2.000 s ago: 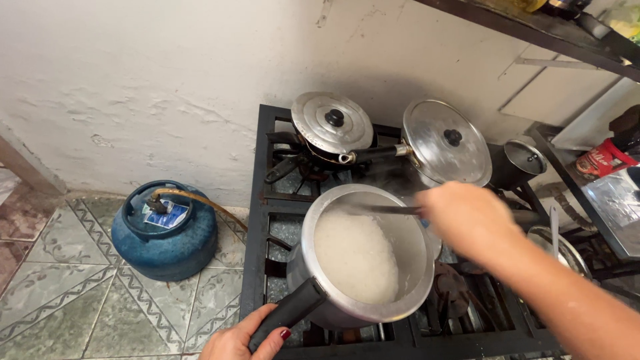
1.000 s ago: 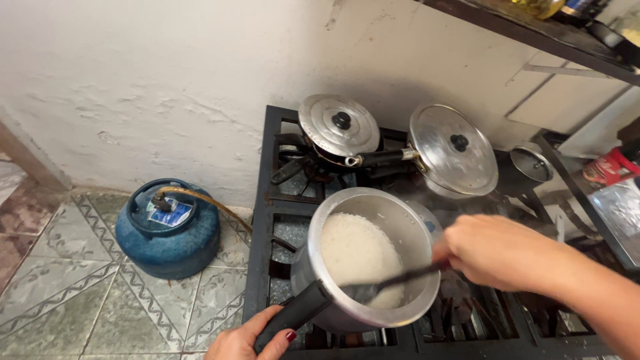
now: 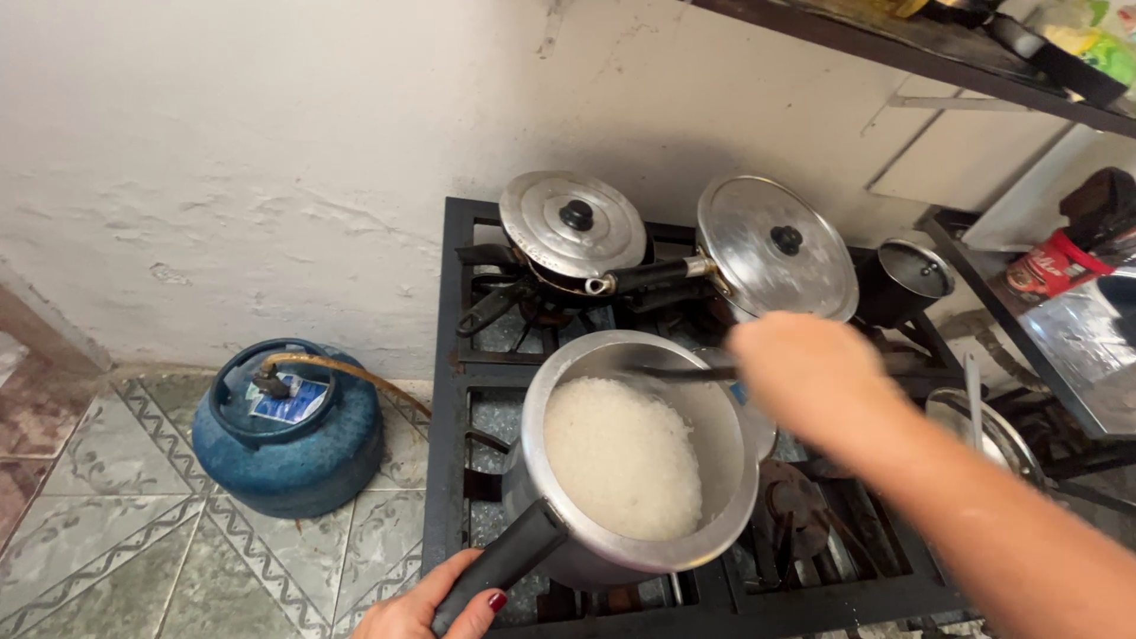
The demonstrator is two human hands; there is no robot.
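Note:
My left hand (image 3: 435,603) is closed around the black handle (image 3: 501,564) of a deep aluminium pot (image 3: 728,524) on the front of the gas stove. White cooked rice (image 3: 621,457) lies inside, heaped toward the pot's left side. Over the pot's far right rim, my right hand (image 3: 812,377) grips a dark-handled utensil (image 3: 679,373). The utensil's other end is blurred at the inner far wall of the pot, so its shape cannot be told.
Behind stand a lidded pan (image 3: 572,226) and a larger pan with a metal lid (image 3: 777,248). A dark mug-like pot (image 3: 905,280) is at the back right, a metal pan (image 3: 1012,435) at the right. A blue gas cylinder (image 3: 288,453) stands on the floor, left; a shelf (image 3: 843,44) hangs above.
The utensil in my right hand has moved from low in the rice, near the pot's near side, up to the far inner wall. My left hand has stayed on the handle.

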